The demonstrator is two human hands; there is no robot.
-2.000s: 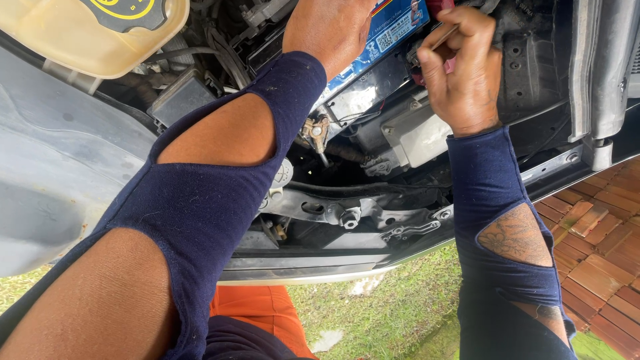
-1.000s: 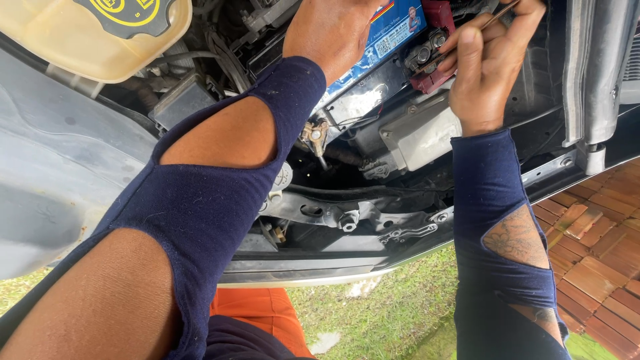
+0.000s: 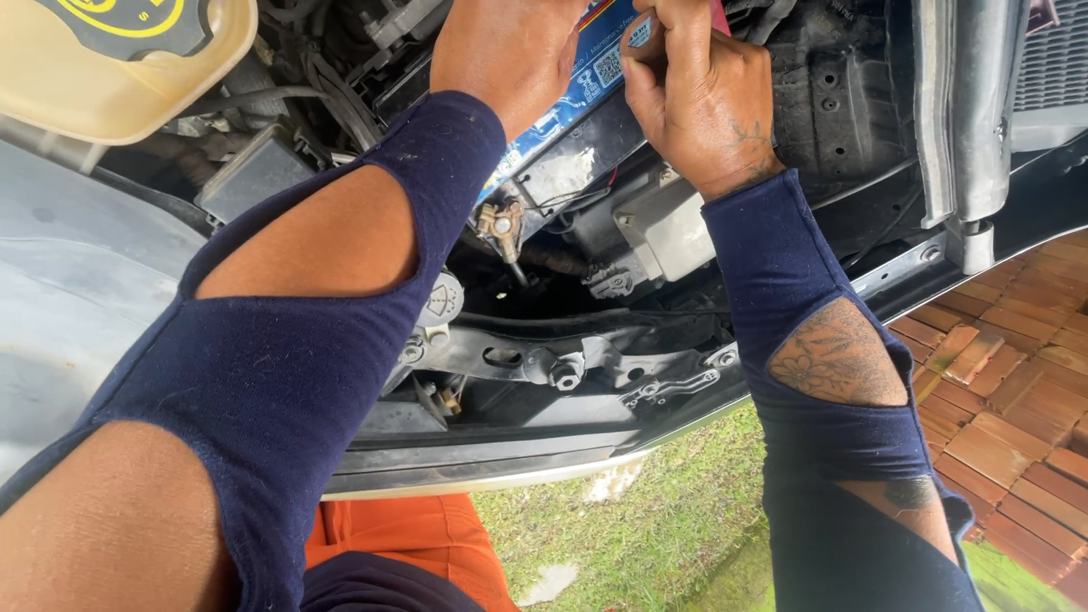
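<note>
My left hand (image 3: 510, 59) lies over the near left side of a blue-labelled car battery (image 3: 586, 85) at the top of the view. Its fingers run past the top edge, so its hold is hidden. Over the battery's right end is my right hand (image 3: 701, 93), with thumb and fingers curled close together; whether something is between them I cannot tell. A bit of red (image 3: 720, 17) shows behind its fingers. Below the battery, a brassy battery cable clamp (image 3: 503, 223) sits by a dark gap, touched by neither hand.
A cream coolant reservoir (image 3: 127, 93) with a dark cap fills the upper left. A grey metal housing (image 3: 667, 223) lies under my right wrist. The front crossmember (image 3: 476, 350) with bolts runs nearer me. Silvery pipes (image 3: 977, 110) stand at right. Grass and stacked bricks (image 3: 1011, 408) lie beyond the bumper.
My right hand has moved left over the battery, away from the red-covered terminal area it was at one second ago. The thin rod-like thing then in its fingers is no longer visible. My left hand has barely moved.
</note>
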